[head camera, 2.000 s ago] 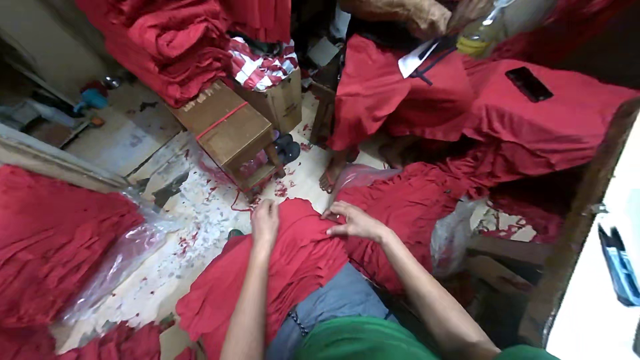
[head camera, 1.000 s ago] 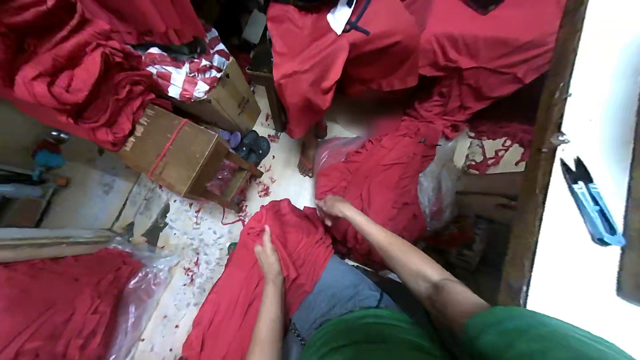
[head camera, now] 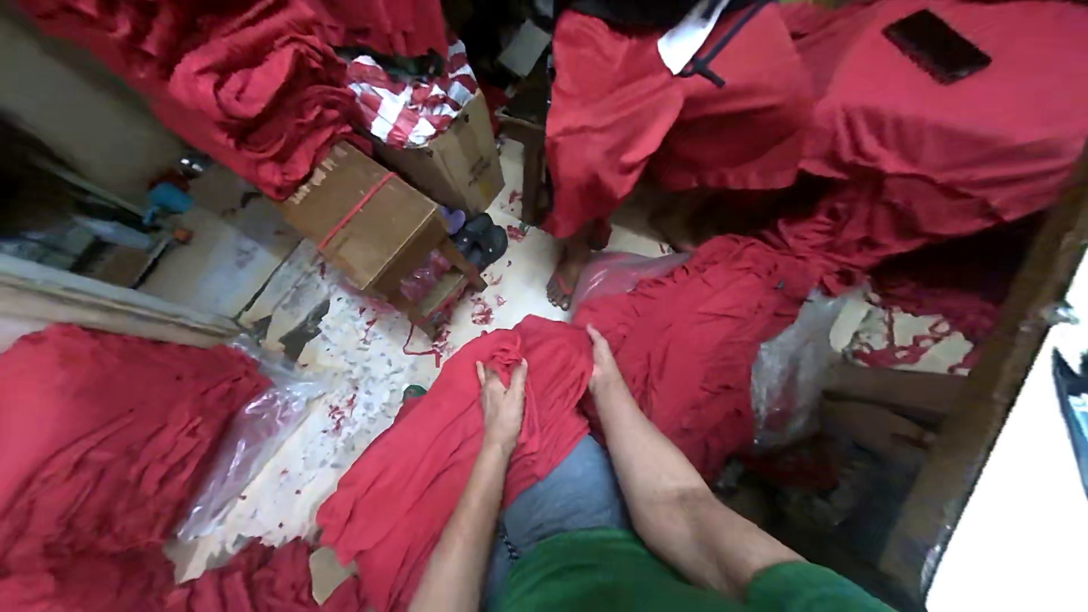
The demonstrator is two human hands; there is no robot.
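Observation:
Red cloth [head camera: 425,476] lies across my lap and hangs down to the left. On its upper part, my left hand [head camera: 503,399] has thumb and fingers around a bunched fold, gripping it. My right hand [head camera: 602,361] is at the cloth's right edge, beside the neighbouring heap; its fingertips are partly hidden, so its grip is unclear. That heap of red cloth [head camera: 697,340] rests on clear plastic just right of my lap.
A wooden stool [head camera: 365,217] stands ahead, beside a cardboard box [head camera: 463,157] of striped cloth. Another person's foot [head camera: 563,285] is on the scrap-strewn floor. More red cloth [head camera: 93,442] lies left. A phone [head camera: 935,44] rests upper right; a white tabletop [head camera: 1011,510] is at right.
My left hand, with fingers spread on the cloth a second ago, has closed on a bunched fold. My right hand has moved from the neighbouring heap to the lap cloth's edge. The view has shifted.

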